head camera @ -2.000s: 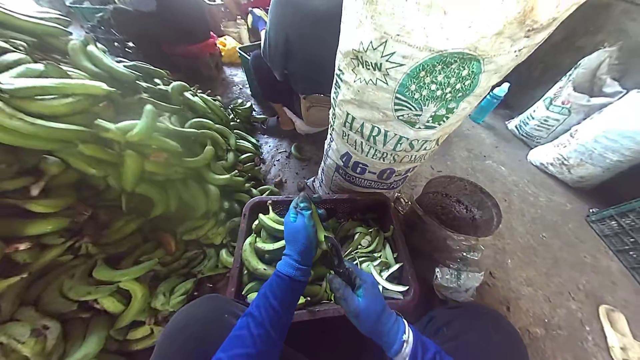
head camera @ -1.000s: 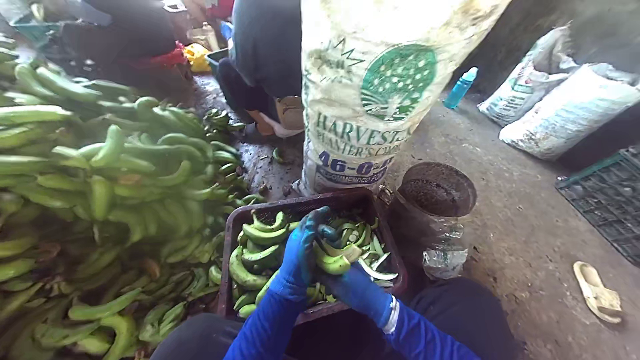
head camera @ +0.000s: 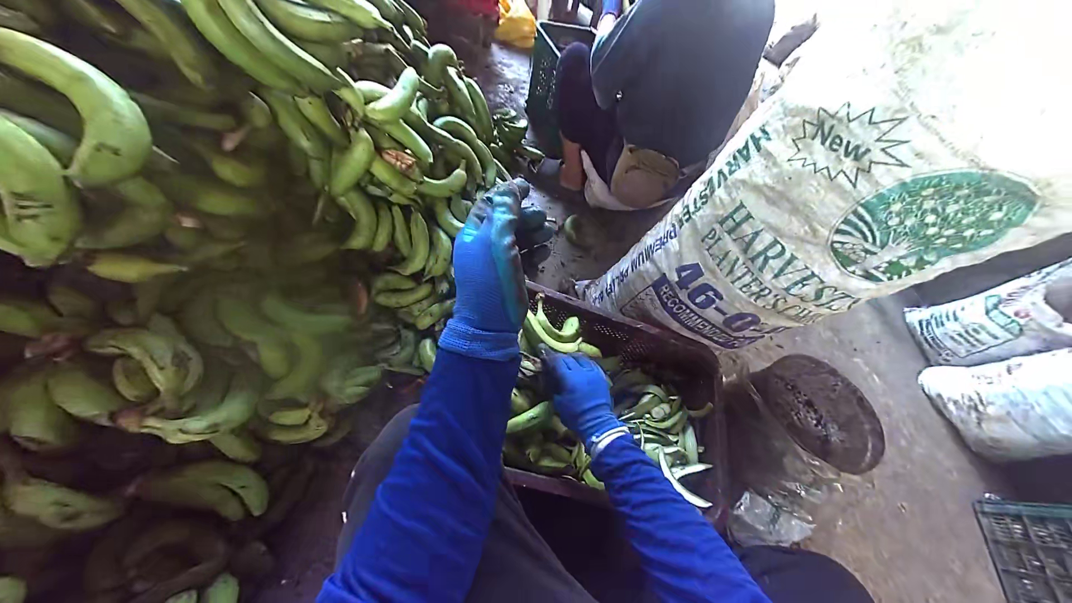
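Note:
My left hand (head camera: 496,266), in a blue coated glove, is raised beside the heap of green bananas or plantains (head camera: 360,159); its fingers are partly spread and no fruit shows in it. Over the dark red plastic crate (head camera: 662,327) is my right hand (head camera: 578,387), gloved in blue, fingers curled near a peeled-looking fruit (head camera: 553,335). A dark object shows at its fingertips; whether it is held, and what it is, I cannot tell. Inside the crate lie green fruit and strips of peel (head camera: 670,427).
A tall printed woven sack (head camera: 754,226) stands behind the crate. To its right are a round dark-topped container (head camera: 821,410), white sacks (head camera: 1005,402) and a black plastic crate (head camera: 1030,536). A seated person (head camera: 678,75) is beyond, near a green crate (head camera: 548,75).
My hands were together over the crate and are now apart. The left one has moved up toward the heap, without the green fruit seen between them. The view has swung left.

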